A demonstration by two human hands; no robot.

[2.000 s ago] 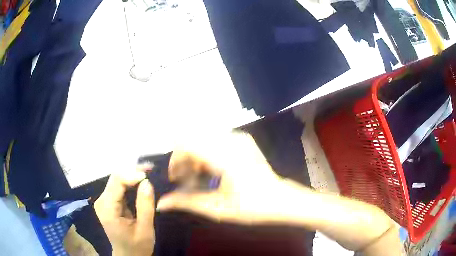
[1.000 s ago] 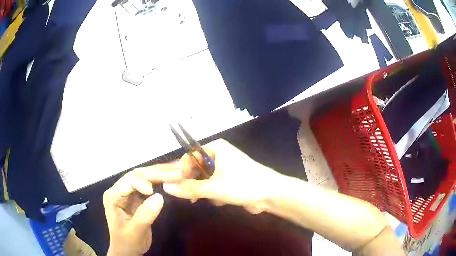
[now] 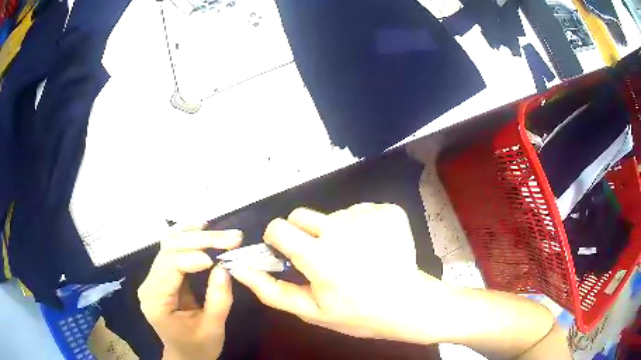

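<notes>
My right hand (image 3: 344,267) holds the thread snips (image 3: 254,258) over my lap, with the silver blades pointing left and their tips close together. The blade tips are at the fingertips of my left hand (image 3: 190,281). My left thumb and fingers are bent towards each other just left of the tips. Whether they pinch a small piece of dark cloth or thread cannot be told. Dark cloth (image 3: 281,200) lies below both hands, over the lap.
A dark navy panel (image 3: 379,77) lies on the white table (image 3: 204,162), with dark scraps (image 3: 495,24) beyond it. More dark cloth (image 3: 53,133) hangs at the left. A red basket (image 3: 492,211) stands at the right, a blue basket (image 3: 70,327) lower left.
The snips were tucked in my right palm with the blades pointing up and away. Now they point left at my left fingertips. My right hand has turned over them.
</notes>
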